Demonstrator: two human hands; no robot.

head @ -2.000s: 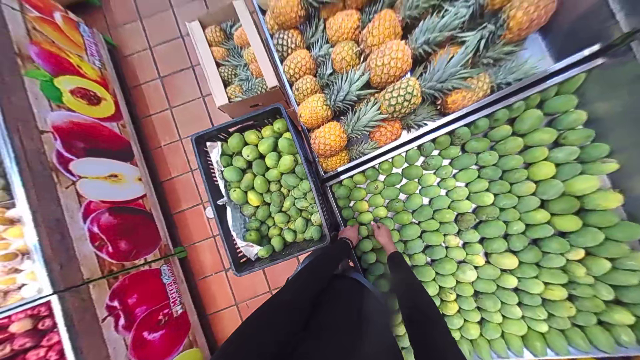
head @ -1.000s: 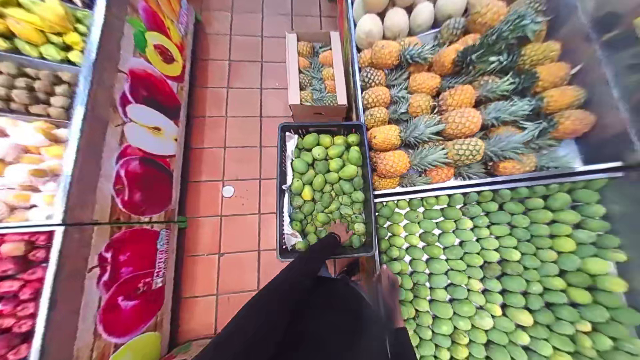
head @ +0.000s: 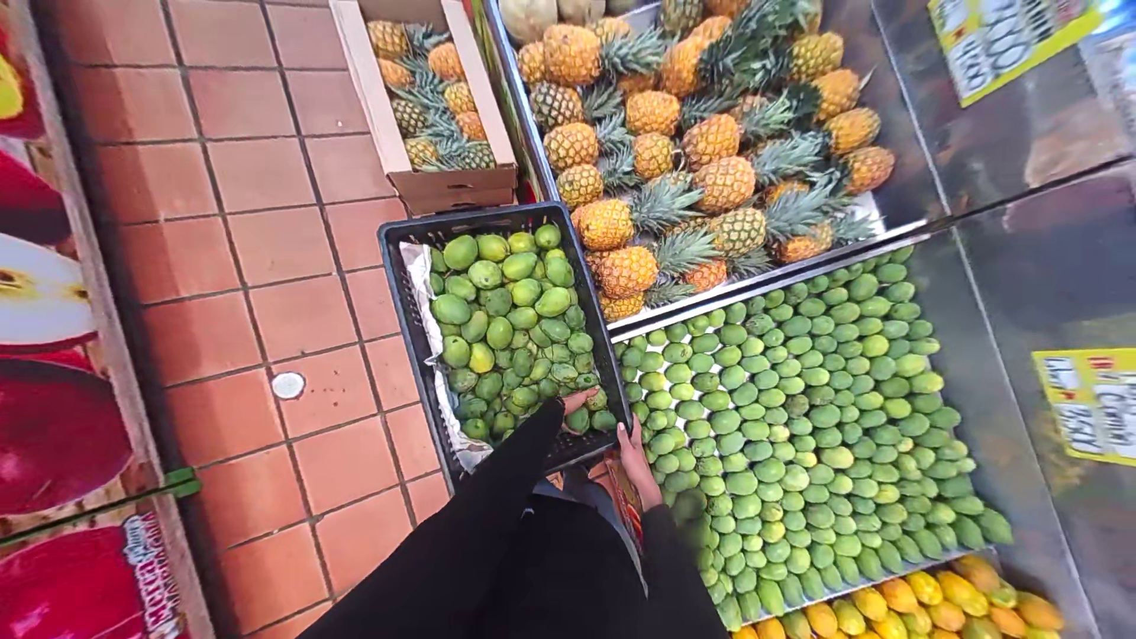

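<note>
A black plastic crate (head: 413, 342) holds many green mangoes (head: 500, 332), with a sheet of paper along its left inner wall. My left hand (head: 579, 401) reaches into the crate's lower right corner and touches the small mangoes there; whether it grips one I cannot tell. At the crate's right lower edge is my right hand (head: 635, 460), fingers near the rim, beside the display of green mangoes (head: 790, 399) laid in rows. Its palm side is partly hidden, so its hold cannot be made out.
A cardboard box (head: 454, 182) of pineapples stands beyond the crate. Pineapples (head: 710, 140) fill the upper right display, its metal divider (head: 772, 282) bordering the mangoes. Orange-yellow fruit (head: 923, 593) lies at lower right. A fruit-printed stand (head: 67, 399) borders the tiled floor (head: 297, 311) on the left.
Two seconds ago both hands were close together at the edge of the mango display. My left hand has since moved left into the crate. The view has shifted.
</note>
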